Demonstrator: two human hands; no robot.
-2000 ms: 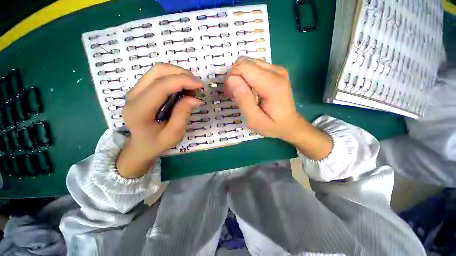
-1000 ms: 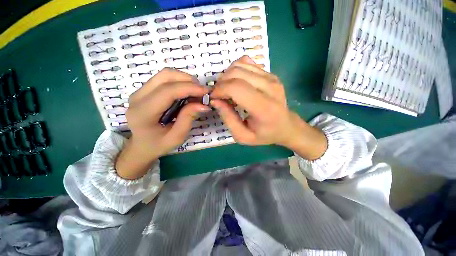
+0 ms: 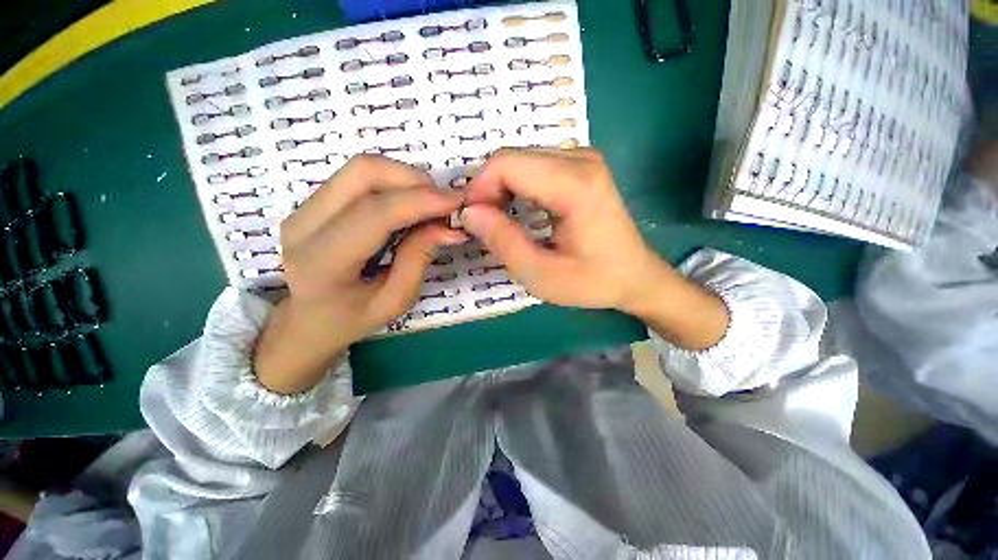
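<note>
My left hand [image 3: 356, 235] holds a black frame [image 3: 378, 263], mostly hidden by the fingers and palm. My right hand [image 3: 569, 224] meets it at the fingertips, with thumb and index finger pinching at a small whitish part [image 3: 459, 218] at the frame's end. The part is too small and covered to tell its exact fit. Both bare hands are above the white carrier board [image 3: 328, 170], which bears rows of thin dumbbell-like parts, the upper right ones tan.
Black frames [image 3: 55, 295] stand in rows at the left on the green mat [image 3: 131, 219]. A single black frame [image 3: 664, 30] lies right of the board. A thick stack of carrier boards [image 3: 837, 228] is at the right. A blue bin edge [image 3: 405, 9] shows beyond. Another person's sleeve [image 3: 941, 306] is at far right.
My right hand has come left to meet my left hand at the frame's end. The black frame is more covered now. The other person's sleeve has shifted at the right edge.
</note>
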